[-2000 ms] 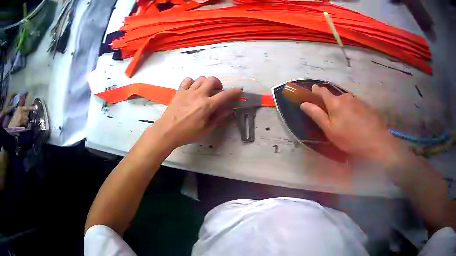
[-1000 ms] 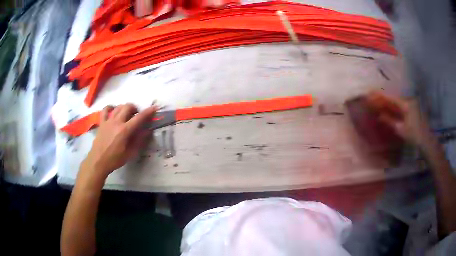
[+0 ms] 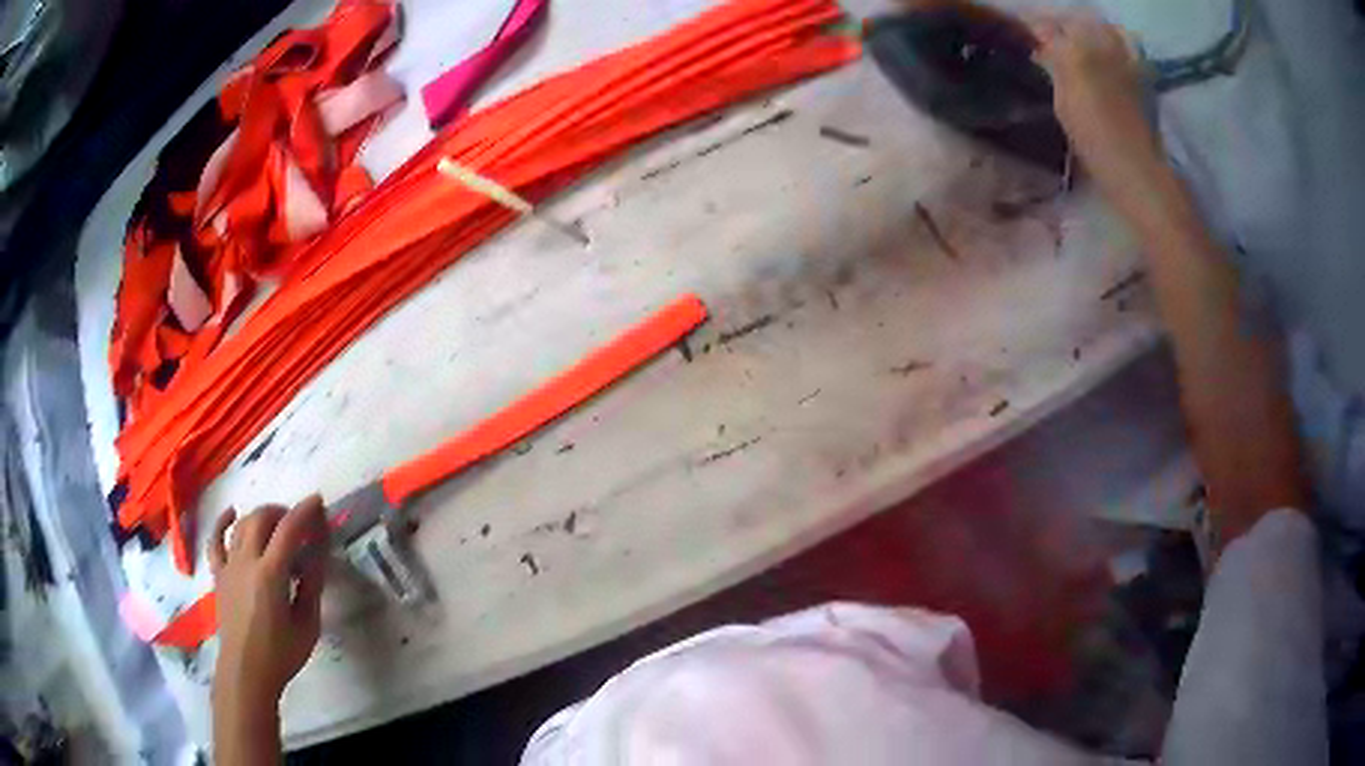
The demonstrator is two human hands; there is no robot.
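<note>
My left hand [image 3: 270, 591] is at the lower left, its fingers on the left end of the grey metal folder [image 3: 359, 513]. The folder's slotted leg points down toward the table's front edge. An orange-red fabric strip [image 3: 547, 397] comes out of the folder's right side, narrow and flat, and lies slantwise on the table. Its unfolded tail [image 3: 190, 624] shows left of my hand. My right hand [image 3: 1090, 75] is at the upper right, on the handle of the dark iron [image 3: 966, 75], well away from the strip. The fingers on the handle are partly blurred.
A thick stack of orange-red strips [image 3: 344, 285] lies along the far side of the pale table [image 3: 838, 434]. An awl with a pale handle [image 3: 482, 186] rests on its edge. Behind are tangled orange and pink pieces [image 3: 285, 165] and a magenta scrap [image 3: 487, 57]. A bluish cord [image 3: 1205, 63] trails from the iron.
The view has turned and shifted. The iron, earlier over the strip beside the folder, has moved off to beyond the stack's right end. The folder has moved left with my left hand, exposing more narrow strip.
</note>
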